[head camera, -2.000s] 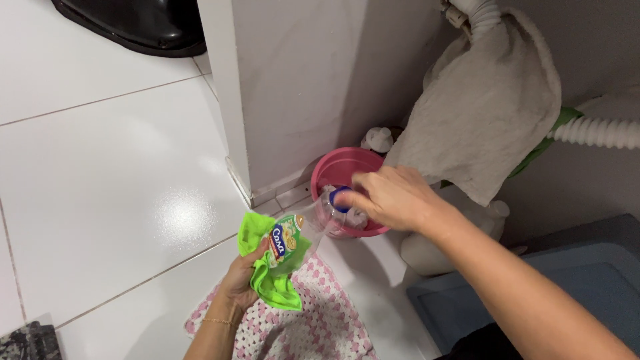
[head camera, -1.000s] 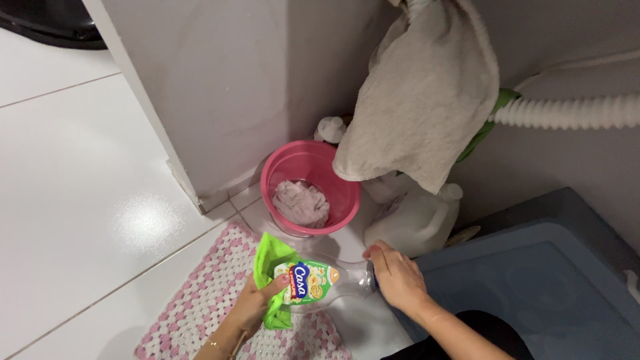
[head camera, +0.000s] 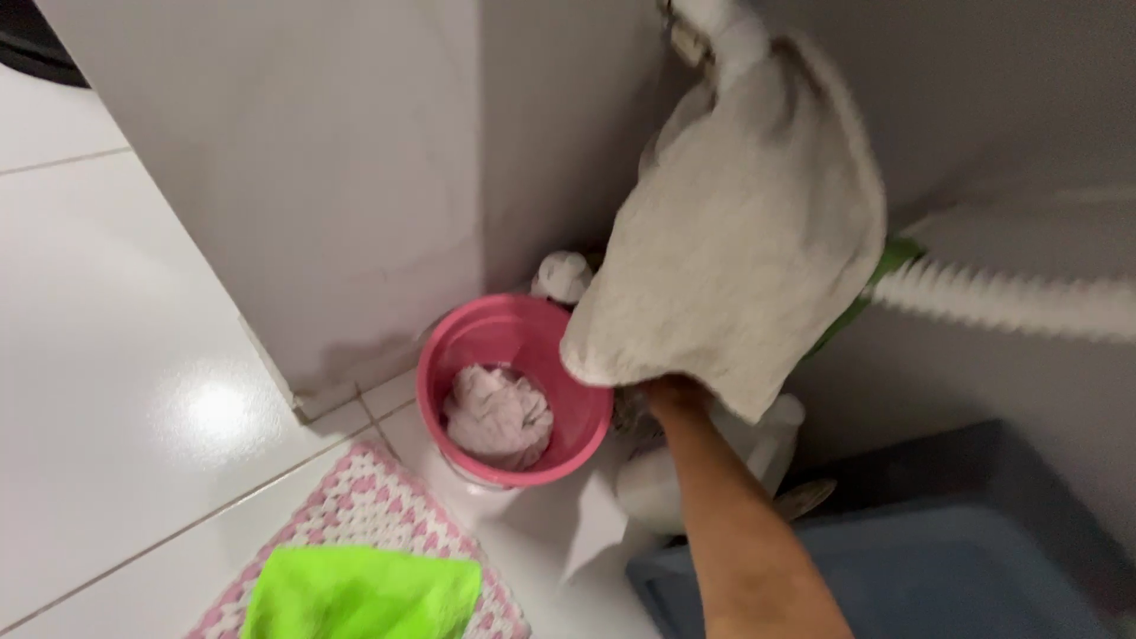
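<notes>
My right forearm reaches down past the white plastic jug (head camera: 648, 488), and my right hand (head camera: 676, 392) is mostly hidden under the hanging beige cloth (head camera: 728, 240); whether it holds anything does not show. Left of it stands a pink bucket (head camera: 581, 426) with a crumpled pale cloth (head camera: 499, 417) inside. At the bottom edge, a bright green cloth (head camera: 359, 590) shows above the pink and white crocheted mat (head camera: 382, 497). My left hand is out of view, and so is the clear bottle.
A wall corner (head camera: 479, 222) rises behind the bucket. A white corrugated hose (head camera: 1003, 297) runs to the right from behind the hanging cloth. The blue-grey plastic bin (head camera: 941, 568) fills the lower right. Behind the bucket is a white wrapped object (head camera: 563, 277).
My right hand has left the cap end of the clear bottle and gone under the hanging cloth. The bottle and my left hand have gone out of view.
</notes>
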